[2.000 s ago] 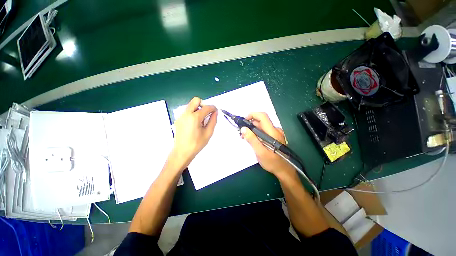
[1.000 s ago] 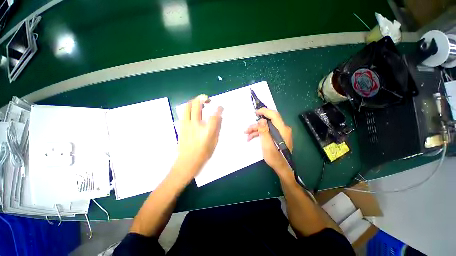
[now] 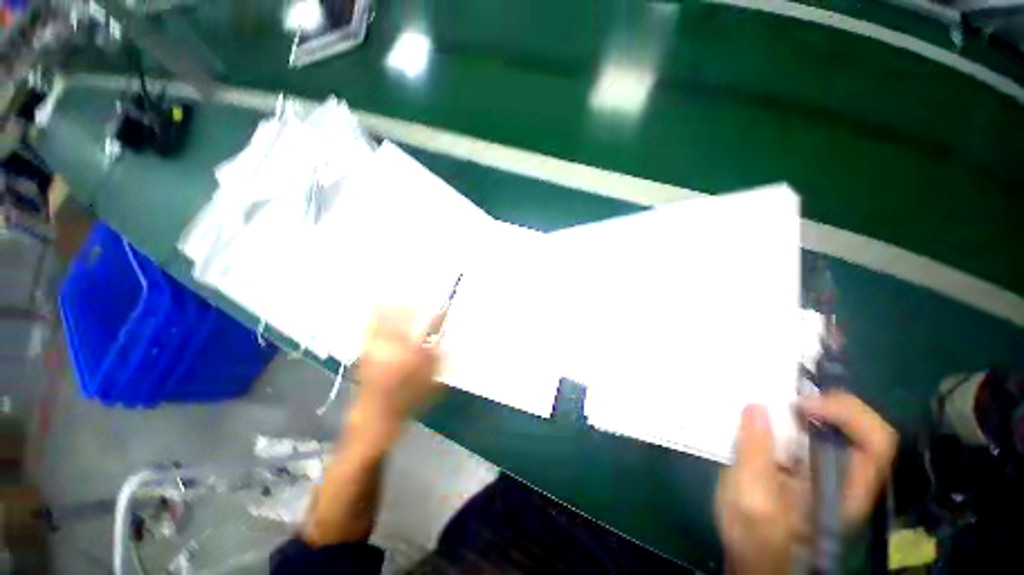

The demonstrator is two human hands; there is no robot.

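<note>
The view is blurred. A white panel back (image 3: pixel 674 315) lies in front of me, its right edge at my right hand (image 3: pixel 803 477). My right hand holds the dark soldering iron (image 3: pixel 829 483) roughly upright, with its thumb at the panel's lower right corner. My left hand (image 3: pixel 399 365) is blurred at the lower edge of the white panels (image 3: pixel 494 326) further left; whether it grips one is unclear. The waiting stack of panels (image 3: pixel 281 202) with white cables is left of that, with cable ends hanging over the table edge.
Blue crates (image 3: pixel 146 326) stand on the floor at left, near a pale curved metal frame (image 3: pixel 129 505). The conveyor (image 3: pixel 505 67) with its pale rail (image 3: pixel 629 185) runs behind. A small framed panel (image 3: pixel 331 32) lies on it. The pale tin (image 3: pixel 963 407) and yellow label (image 3: pixel 912 548) are at right.
The view has swung left. My left hand has moved from the work panel to the panels at left. My right hand, still holding the iron, is now at the panel's right edge.
</note>
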